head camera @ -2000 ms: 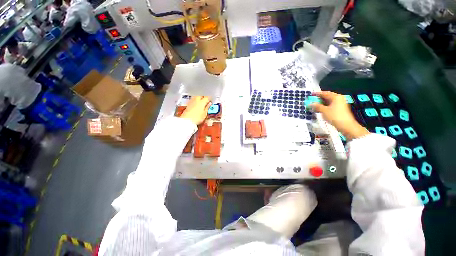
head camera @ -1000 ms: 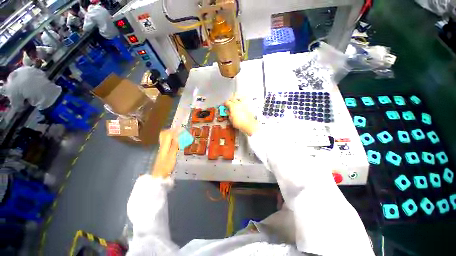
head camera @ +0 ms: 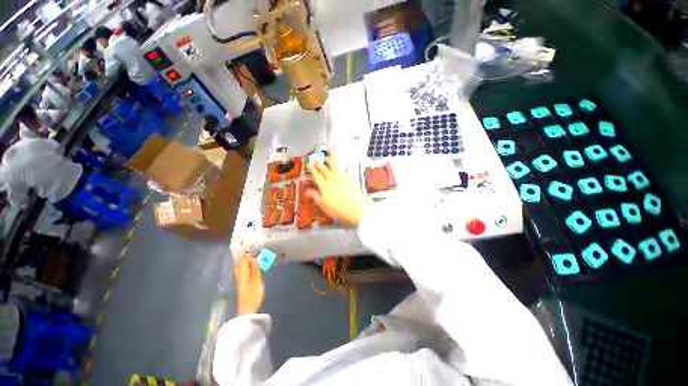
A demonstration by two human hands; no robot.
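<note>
My left hand is low at the machine table's front left corner. It holds a teal housing at its fingertips, just off the table edge. My right hand reaches over the orange-brown fixture blocks. Its fingers are spread, and the fingertips touch a teal housing at the back right of the fixture. The hand covers part of the right blocks. The back left block has a dark centre.
The gold-brown press head hangs behind the fixture. Black discs and a loose orange-brown block lie to the right. The red emergency stop is at the front edge. A black tray of teal housings is at far right.
My left hand has moved down and towards me with its housing, away from the fixture. My right hand stays at the back right housing, its fingers now more spread. The view has shifted.
</note>
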